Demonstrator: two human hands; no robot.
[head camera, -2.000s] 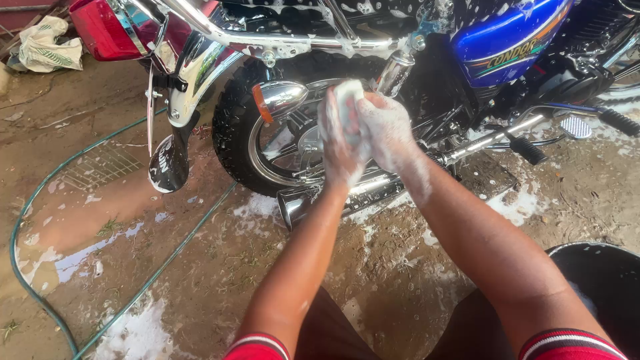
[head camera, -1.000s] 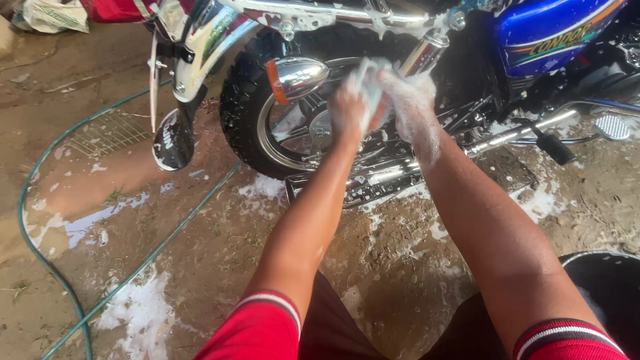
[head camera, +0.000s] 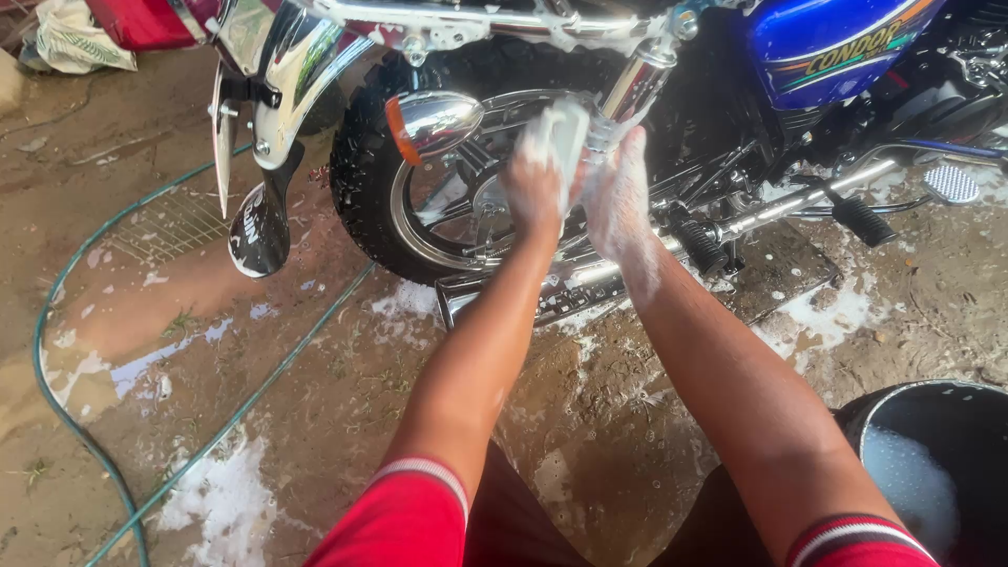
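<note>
A pale, soapy bar or sponge (head camera: 568, 146) is in my left hand (head camera: 535, 177), whose fingers are blurred and coated in foam. Beside it, my right hand (head camera: 618, 193) is lathered down to the wrist, palm turned toward the left hand, fingers largely extended near the chrome shock absorber (head camera: 638, 83). Both hands are in front of the rear wheel (head camera: 378, 181) of a motorcycle with a blue side panel (head camera: 835, 47). Left of them is a chrome turn signal with an orange lens (head camera: 441, 124); the chrome exhaust pipe (head camera: 587, 276) runs below.
A black bucket (head camera: 858, 409) of soapy water stands at the lower right. A green hose (head camera: 260, 386) loops over wet, foam-spattered ground at left. The black mudflap (head camera: 261, 236) hangs behind the wheel. Foot pegs (head camera: 697, 240) and a pedal (head camera: 951, 183) project at right.
My hands were pressed together around the pale piece two seconds ago; now they are slightly apart, with the piece at the left hand.
</note>
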